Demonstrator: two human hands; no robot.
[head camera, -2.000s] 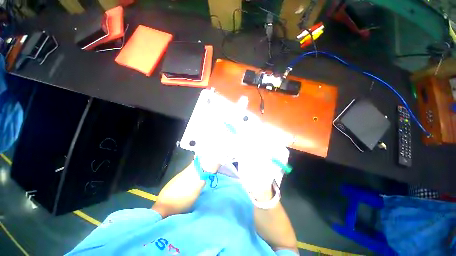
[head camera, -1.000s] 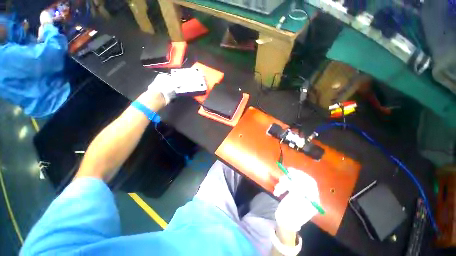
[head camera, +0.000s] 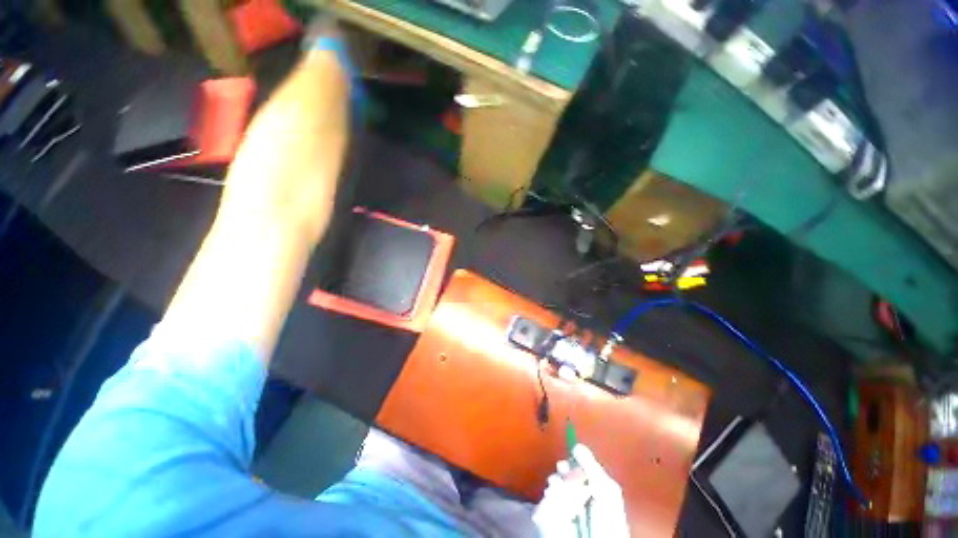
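My right hand (head camera: 583, 499), in a white glove, holds a thin green pen (head camera: 571, 437) over the near part of the orange-brown test fixture (head camera: 473, 368). The fixture's black connector block (head camera: 573, 357) has no box on it. My left arm reaches far up and forward; my left hand (head camera: 323, 32) is small and blurred beyond its blue wrist strap, so its fingers and any held thing cannot be made out. A black set-top box (head camera: 389, 265) lies on a red-orange mat (head camera: 436, 275) left of the fixture.
Another black box (head camera: 158, 121) lies by a red mat (head camera: 226, 118) at far left. Right of the fixture are a black box (head camera: 751, 478), a remote (head camera: 823, 489) and a wooden control box (head camera: 888, 441). A blue cable (head camera: 762, 357) arcs behind. A green-topped shelf (head camera: 714, 173) stands above.
My left hand has left the pale upturned box over the mat and moved up and forward; that box is not visible now. My right hand has moved down and left with the pen. The view has shifted.
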